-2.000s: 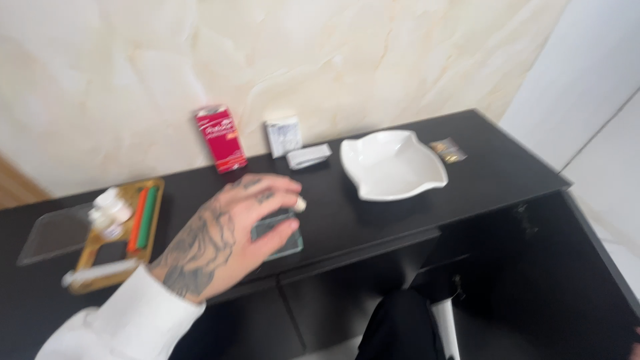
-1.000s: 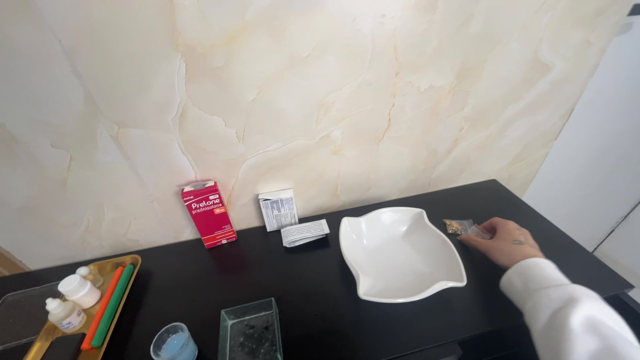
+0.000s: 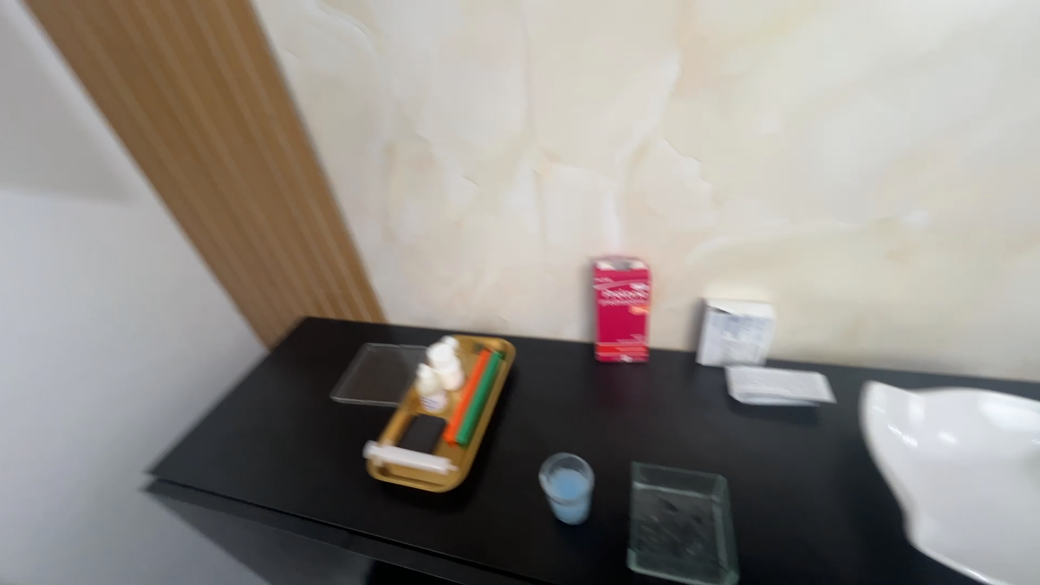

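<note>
Neither of my hands shows in the head view. A gold tray (image 3: pixel 502 382) on the black cabinet top holds small white bottles (image 3: pixel 439 372), an orange stick (image 3: pixel 467 398), a green stick (image 3: pixel 479 398), a black flat item (image 3: pixel 422 434) and a white tube-like item (image 3: pixel 409 458). Right of it stands a small clear cup (image 3: pixel 569 491) with blue contents, beside a rectangular glass dish (image 3: pixel 681 524) with dark bits inside. A white wavy-edged bowl (image 3: pixel 959 463) is cut off at the right edge.
A red medicine carton (image 3: pixel 622 310) and a white carton (image 3: pixel 735 333) stand by the marbled wall. A folded printed leaflet (image 3: pixel 778 385) lies before the white one. A clear flat lid (image 3: pixel 379 374) lies left of the tray. The cabinet's left edge (image 3: pixel 227 398) is visible.
The view has swung left. One second ago a hand was at a small clear packet right of the white bowl; hand and packet are now out of view.
</note>
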